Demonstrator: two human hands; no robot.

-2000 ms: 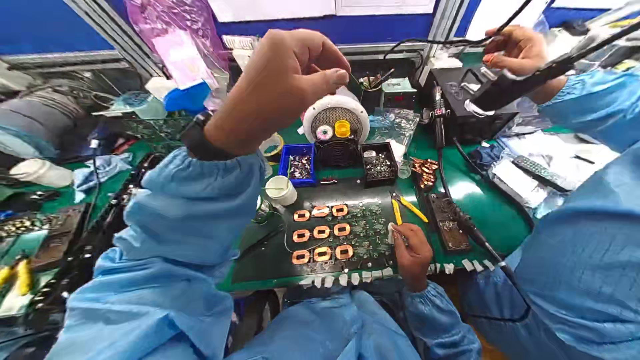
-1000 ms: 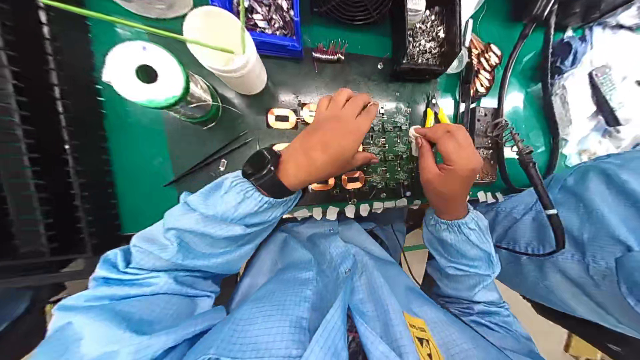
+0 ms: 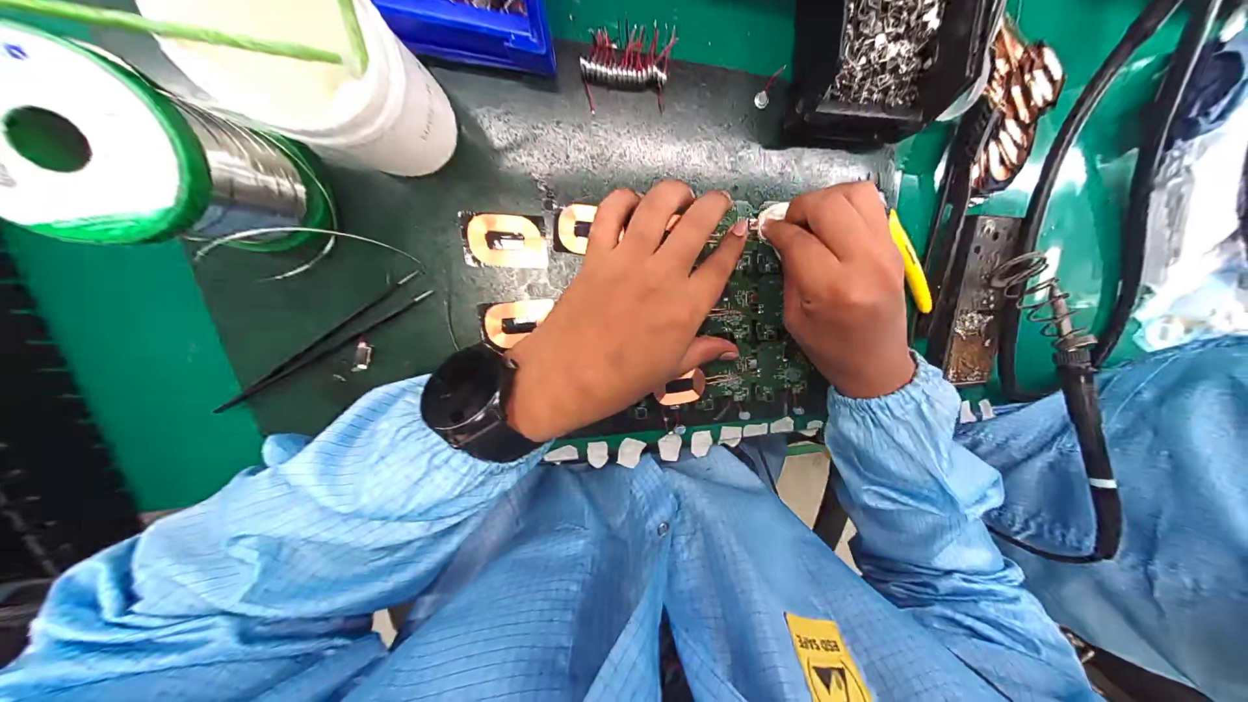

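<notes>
My left hand point(image 3: 634, 292), palm down with fingers spread, lies over the copper coils and the left edge of the green circuit boards point(image 3: 746, 336). Its index fingertip is close to my right fingertips. Between the thumb and fingers of my right hand point(image 3: 843, 283) is a small white wad point(image 3: 773, 216), pressed at the upper part of the boards. Copper coils point(image 3: 507, 241) show left of and beneath my left hand. Black tweezers point(image 3: 327, 341) lie on the dark mat at left, beside a small component point(image 3: 363, 354). Yellow-handled pliers point(image 3: 910, 261) rest just right of my right hand.
A solder wire spool point(image 3: 258, 185) and a white cup point(image 3: 390, 107) stand upper left. A blue bin point(image 3: 478, 34) and a black bin of metal parts point(image 3: 858, 122) line the back. At right are a metal plate point(image 3: 975, 292) and a soldering iron point(image 3: 1082, 390) beside another person's sleeve.
My left hand, raised toward the back two seconds ago, has come down over the coils and boards. My right hand has stayed at the boards. The view has tilted down and come closer.
</notes>
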